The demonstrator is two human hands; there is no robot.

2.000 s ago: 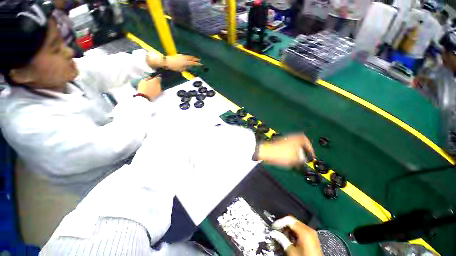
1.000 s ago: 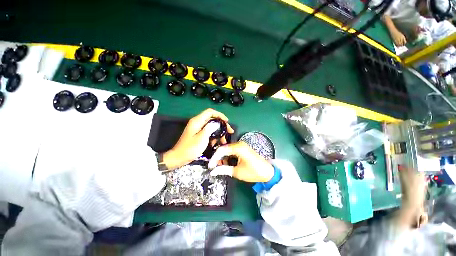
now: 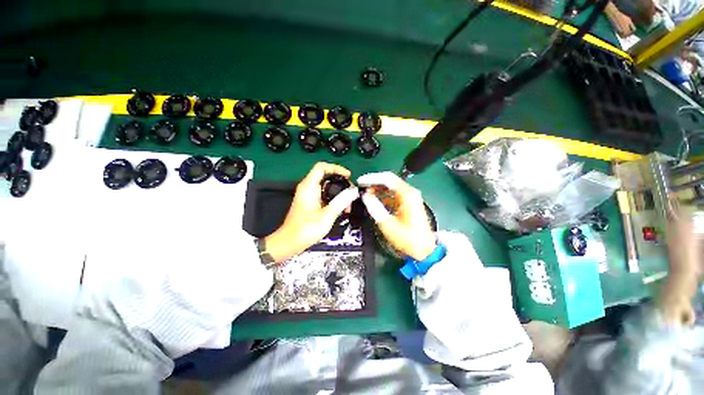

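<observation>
My left hand (image 3: 310, 214) holds a round black unit (image 3: 334, 187) above the parts tray (image 3: 371, 278). My right hand (image 3: 401, 216) is beside it, with thumb and fingertips pinched together at the unit's right edge; whatever lies between them is too small to make out. White covers show on fingertips of both hands. Small silver metal parts (image 3: 320, 284) lie loose in the tray's near section. The screw dish (image 3: 429, 219) is mostly hidden under my right hand.
Black units (image 3: 278, 139) stand in rows along the yellow strip and on white sheets (image 3: 170, 208). An electric screwdriver (image 3: 455, 127) hangs right of centre. At right are a plastic bag (image 3: 525, 185), a green box (image 3: 557, 278), a black compartment tray (image 3: 614, 96) and another person's blurred arm (image 3: 681, 266).
The view has swung from the left over to the tray. My left hand has left the row and now holds a unit. My right hand has moved from the tray's parts up to the unit.
</observation>
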